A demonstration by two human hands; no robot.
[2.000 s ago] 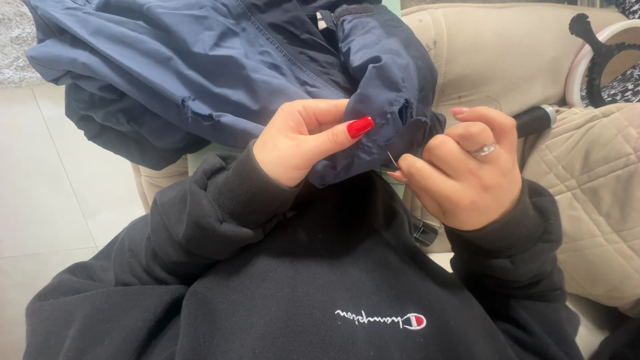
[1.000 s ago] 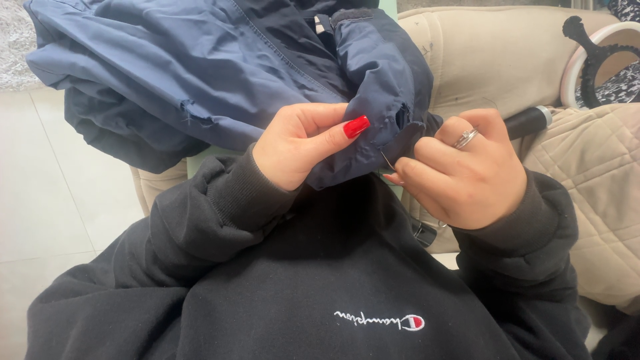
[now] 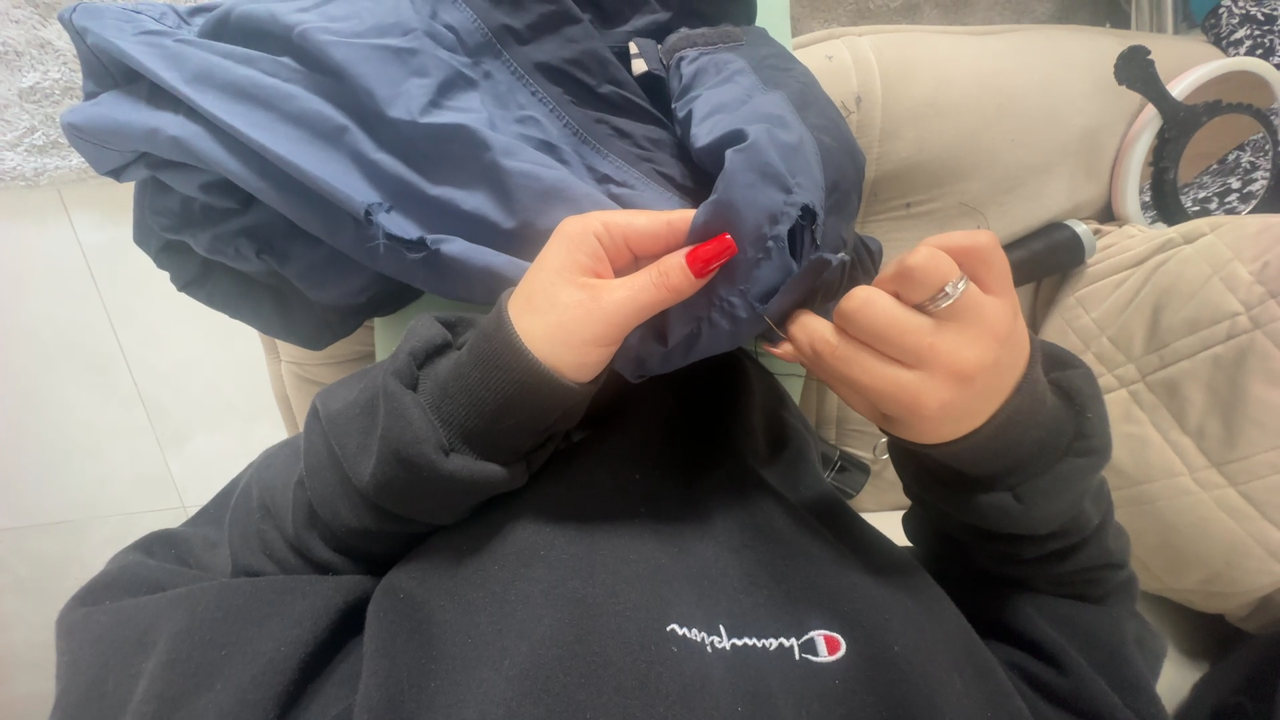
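A blue and navy fabric jacket [image 3: 590,130] lies bunched over my lap, with a torn hole [image 3: 802,235] in the part between my hands. My left hand [image 3: 605,290] pinches the cloth left of this hole, thumb on top. Below and right of the hole, my right hand [image 3: 915,335] has its fingers curled at the fabric's edge. A thin sewing needle [image 3: 773,327] shows at its fingertips, against the cloth; the rest of it is hidden. A second frayed tear [image 3: 385,228] shows farther left on the jacket.
Beige cushioned upholstery [image 3: 980,110] extends behind and right, with a quilted beige cover [image 3: 1180,370] at the right. A black cylindrical handle [image 3: 1048,252] lies beside my right hand. Beyond it are a white-rimmed round mirror [image 3: 1125,165] and a black toothed ring-shaped object [image 3: 1165,150]. Pale floor tiles [image 3: 90,400] show at left.
My right hand has moved a little since two seconds ago, turning so its ring shows more fully. My left hand keeps its pinch on the cloth.
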